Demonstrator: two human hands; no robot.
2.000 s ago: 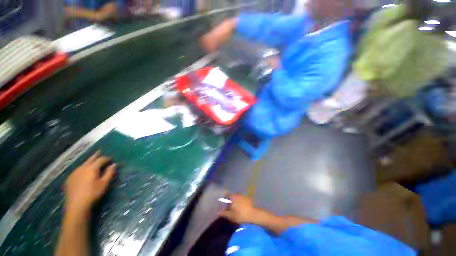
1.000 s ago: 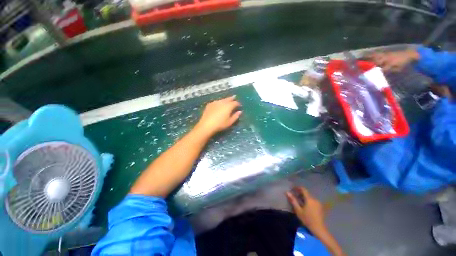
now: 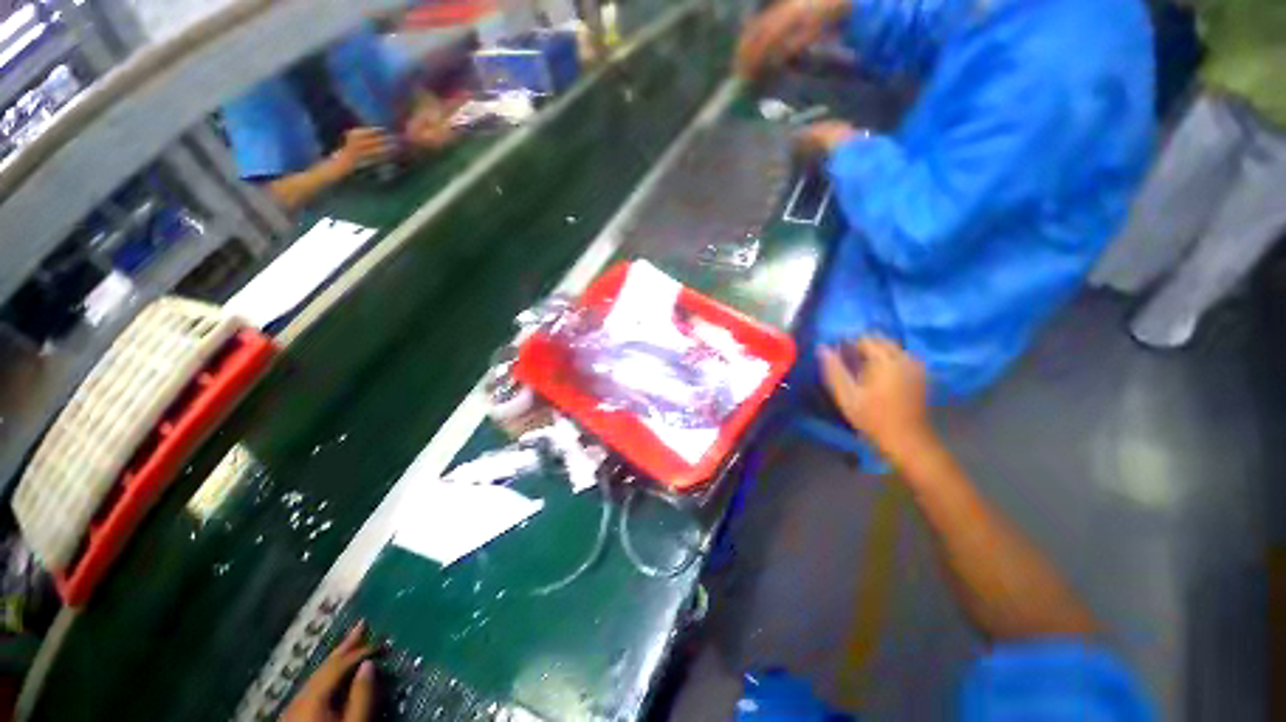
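A shallow red bin (image 3: 766,347) with clear plastic bags and white paper in it sits on the green bench (image 3: 466,621), near its right edge. My right hand (image 3: 882,402) is raised just right of the bin, in front of a neighbour's blue smock. Its fingers are slightly apart and I see nothing in it. My left hand (image 3: 334,684) is at the bottom left, partly cut off by the frame edge, beside small dark components (image 3: 299,635) on the white strip. Its thumb and finger are apart with no tool visible. A clear blister tray (image 3: 437,694) shows partly beside it.
A white paper (image 3: 466,522), crumpled wipes and a looped cable (image 3: 653,543) lie near the bin. A person in a blue smock (image 3: 973,184) sits at the right. Across the green conveyor (image 3: 353,409) are a red and cream rack (image 3: 134,430) and another worker's hands.
The view has swung right, so the fan is gone. My right hand has risen from my lap to beside the bin. My left hand now shows only at the bottom edge.
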